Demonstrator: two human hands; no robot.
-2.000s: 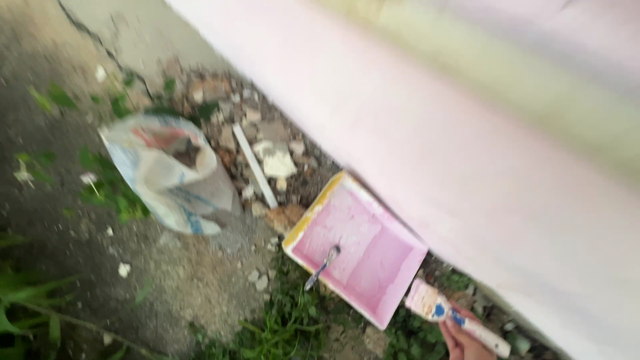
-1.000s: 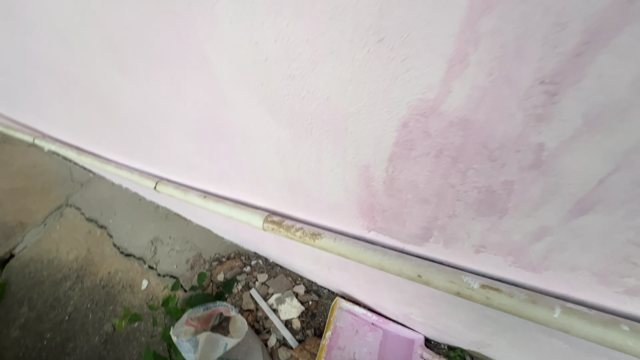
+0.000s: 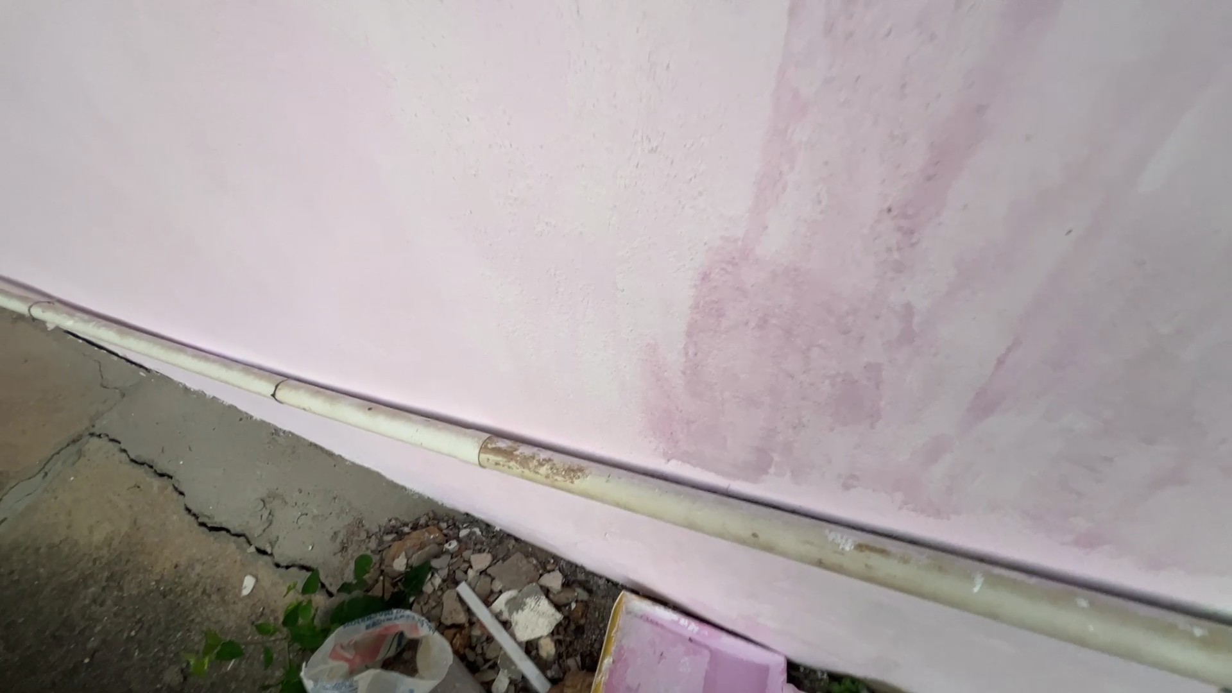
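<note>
Neither my left hand nor my right hand shows in the head view now. A pink-painted wall (image 3: 539, 241) fills most of the view, with darker, patchy pink areas (image 3: 789, 356) toward the right. Along its lower part runs a long off-white pipe (image 3: 693, 505), worn brown near one joint. At the bottom edge, a paint tray (image 3: 683, 654) with pink paint lies against the wall's foot, partly cut off by the frame. The paintbrush is out of view.
Left of the tray lie broken rubble (image 3: 515, 573), a white strip (image 3: 502, 637) and an opened plastic bag (image 3: 385, 654). Green leaves (image 3: 303, 616) grow beside the bag. Cracked concrete (image 3: 144, 539) covers the ground at lower left.
Two seconds ago a hand held a paintbrush beside the tray; both are now out of view. The view has swung up from the ground to the wall.
</note>
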